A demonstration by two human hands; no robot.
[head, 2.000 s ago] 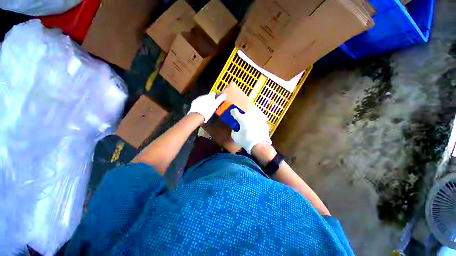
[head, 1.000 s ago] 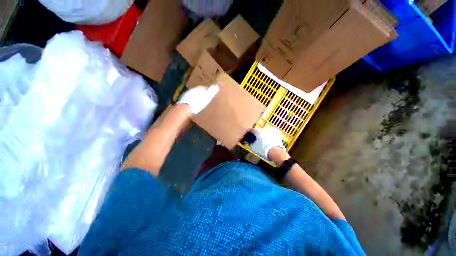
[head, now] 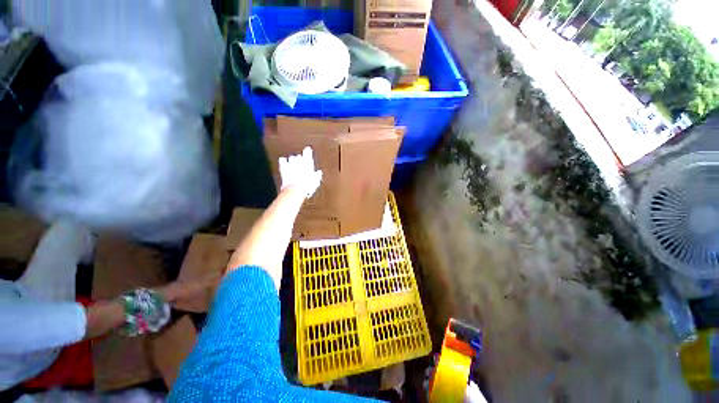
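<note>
My left hand, in a white glove, is over the face of the upright stack of brown carton blanks. Its fingers are a little apart and no blank is lifted; whether it touches the stack is unclear. The stack leans at the far end of the yellow crate, on a white sheet. My right hand, mostly cut off by the bottom edge, holds the orange and blue tape gun with its yellow tape roll, right of the crate's near corner.
Behind the stack is a blue bin with a white fan grille, cloth and a carton. At left, another person's arm reaches toward brown cartons. Translucent bags lie beyond. A stained wall and a fan are at right.
The view has turned up toward the bin and windows. My left hand has left the small carton and moved to the blanks. The tape gun has moved off the crate to the right. Another person's arm now shows.
</note>
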